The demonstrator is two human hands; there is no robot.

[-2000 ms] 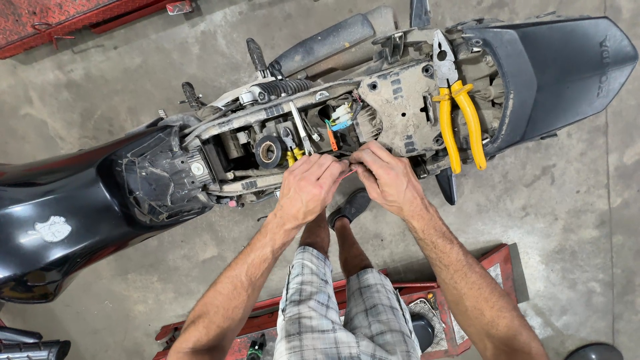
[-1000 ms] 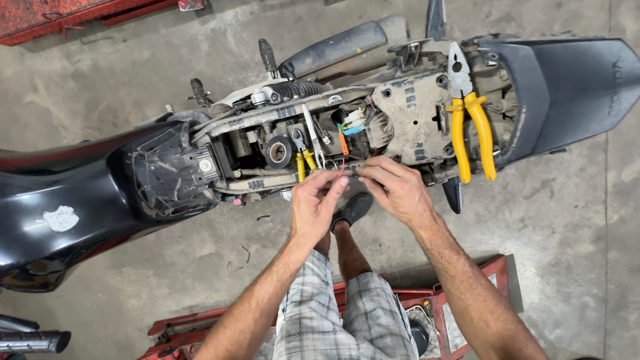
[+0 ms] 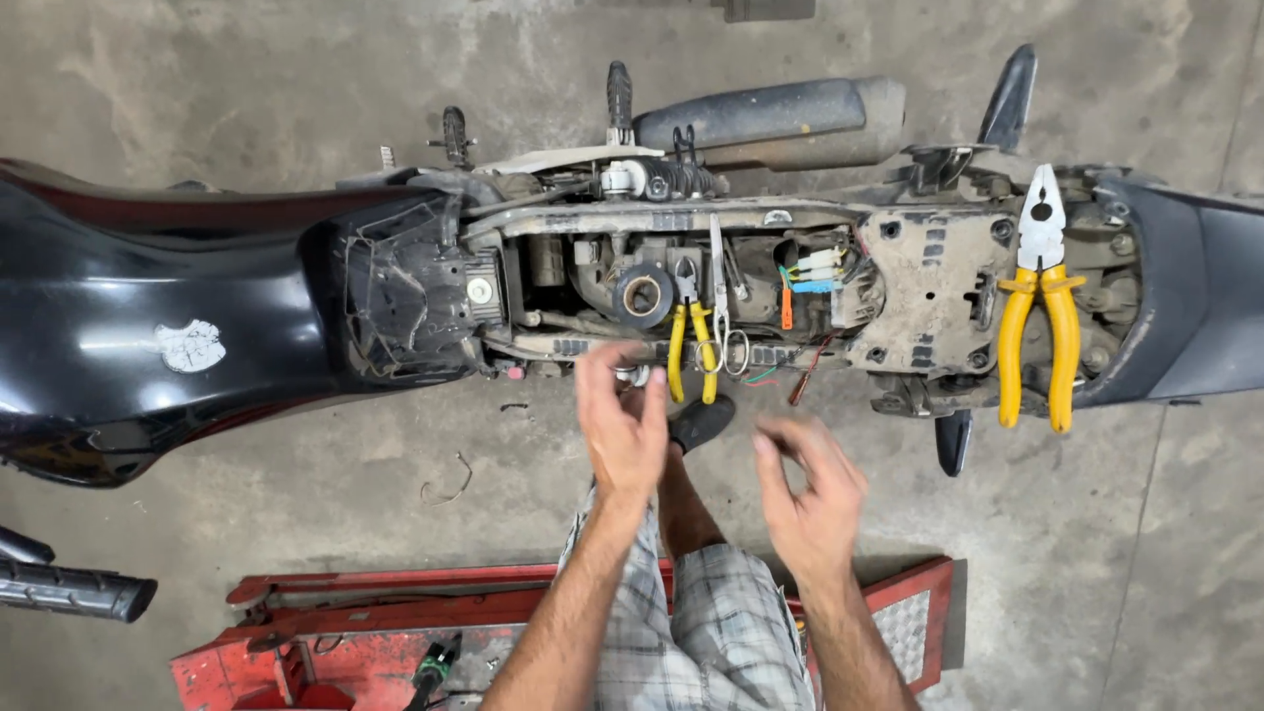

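Note:
My left hand (image 3: pixel 624 420), fingers apart and blurred, is at the near frame rail of a motorcycle, left of yellow-handled cutting pliers (image 3: pixel 690 331). Nothing shows in its grip. My right hand (image 3: pixel 812 474) hovers with curled, parted fingers and nothing visible in them, below a thin dark red wire end (image 3: pixel 798 387). Scissors (image 3: pixel 721 306) lie beside the cutting pliers, and a roll of black electrical tape (image 3: pixel 628 296) lies to their left. White, blue and orange wire connectors (image 3: pixel 816 272) sit further right. Large yellow-handled combination pliers (image 3: pixel 1041 306) rest across the tail, jaws pointing away from me.
The black fuel tank (image 3: pixel 168 296) is at the left, the rear fender (image 3: pixel 1205 286) at the right. Beyond the frame lies the exhaust muffler (image 3: pixel 770 118). A red metal stand (image 3: pixel 375 642) is near my legs, and a wire scrap (image 3: pixel 449 484) lies on the floor.
Both hands were together at thin wires by the near rail; they have come apart. My left hand has moved left and my right hand back toward me, off the wires.

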